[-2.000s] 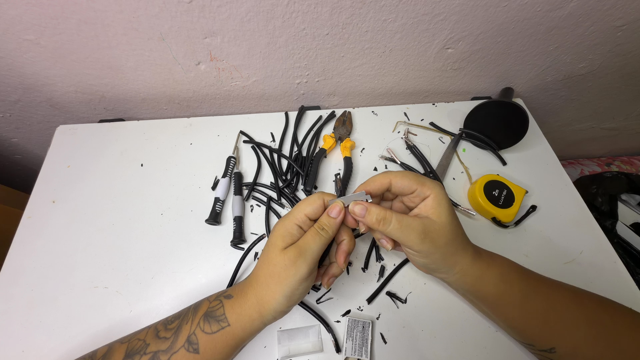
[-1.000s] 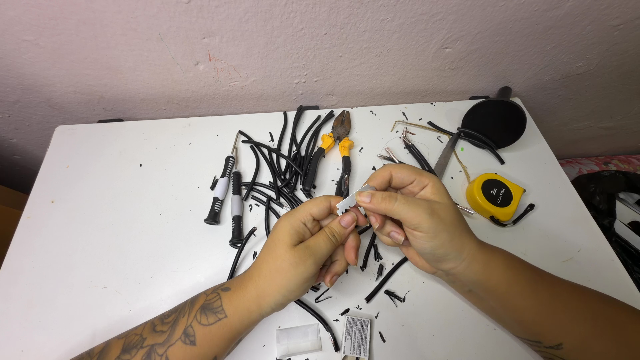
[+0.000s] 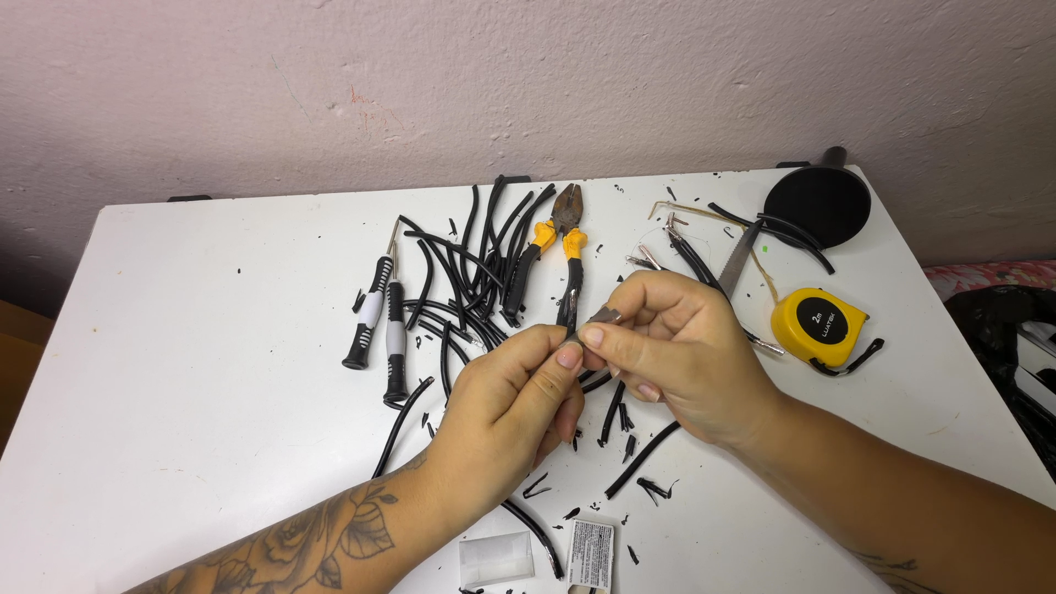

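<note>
Both hands meet over the middle of the white table. Between the fingertips of my left hand (image 3: 524, 392) and my right hand (image 3: 685, 355) is a small, thin grey metal blade (image 3: 605, 316), pinched by both and partly hidden by the fingers. Just beyond the hands lie combination pliers (image 3: 568, 219) with yellow and black handles. Many cut lengths of black cable (image 3: 466, 264) are heaped left of the pliers. Cables with bare wire ends (image 3: 693, 252) lie beyond my right hand, beside a serrated blade (image 3: 740, 260).
Two screwdrivers (image 3: 396, 338) lie at the left. A yellow tape measure (image 3: 819, 326) and a black round object (image 3: 817, 206) are at the right. Near the front edge are a clear plastic case (image 3: 497, 559) and a small printed box (image 3: 591, 553). Black insulation scraps (image 3: 653, 487) are scattered about.
The small metal piece has turned between my fingertips and now looks darker, with less of its flat face showing. The tools and cables on the table have stayed in place.
</note>
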